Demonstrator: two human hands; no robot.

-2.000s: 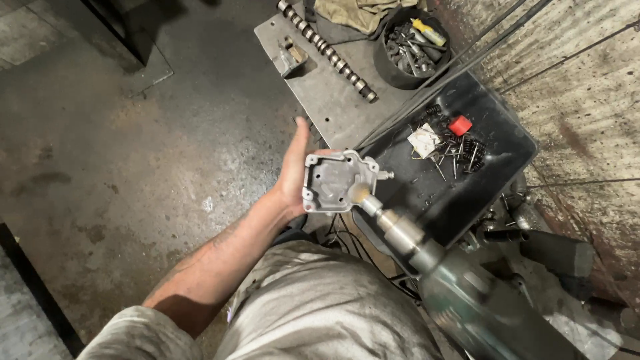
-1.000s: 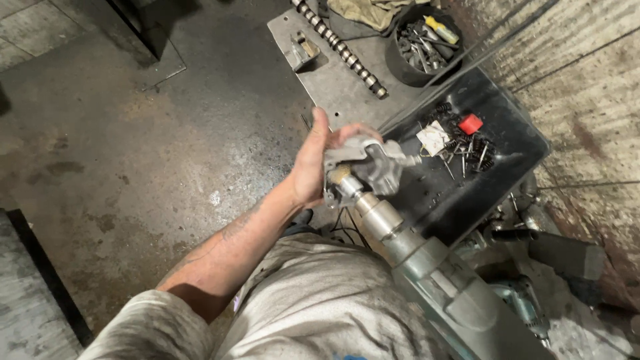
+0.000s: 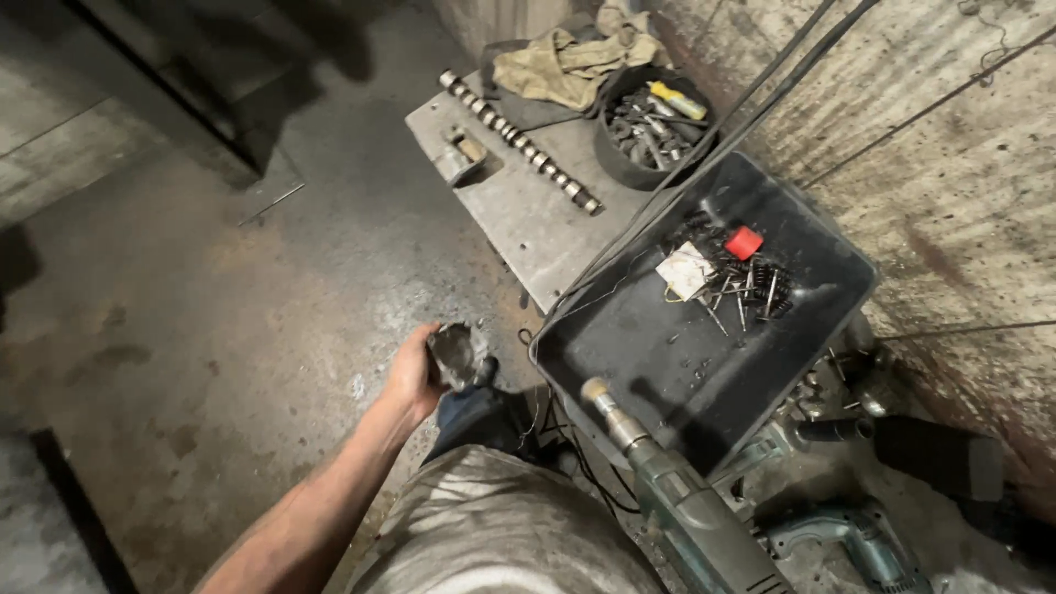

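My left hand (image 3: 415, 375) grips a grey cast-metal housing (image 3: 455, 355) by its left side, low over the floor near my shoe. To the right, a green power drill (image 3: 701, 516) points up and left, with a small wire brush (image 3: 596, 391) in its chuck. The brush stands apart from the housing, over the near edge of a black plastic tray. My right hand is out of view, so its hold on the drill does not show.
The black tray (image 3: 862, 268) holds valves, springs, a red cap and a white piece. Behind it, a metal plate (image 3: 528, 247) bears a camshaft (image 3: 520, 142), a small metal block and a bucket (image 3: 606, 157) of parts. Cables cross the tray's left edge. Another power tool (image 3: 866, 544) lies lower right.
The housing and the wire brush, together one second ago, are now well apart. My left hand has moved away from the drill with the housing, which has turned. The view has shifted.
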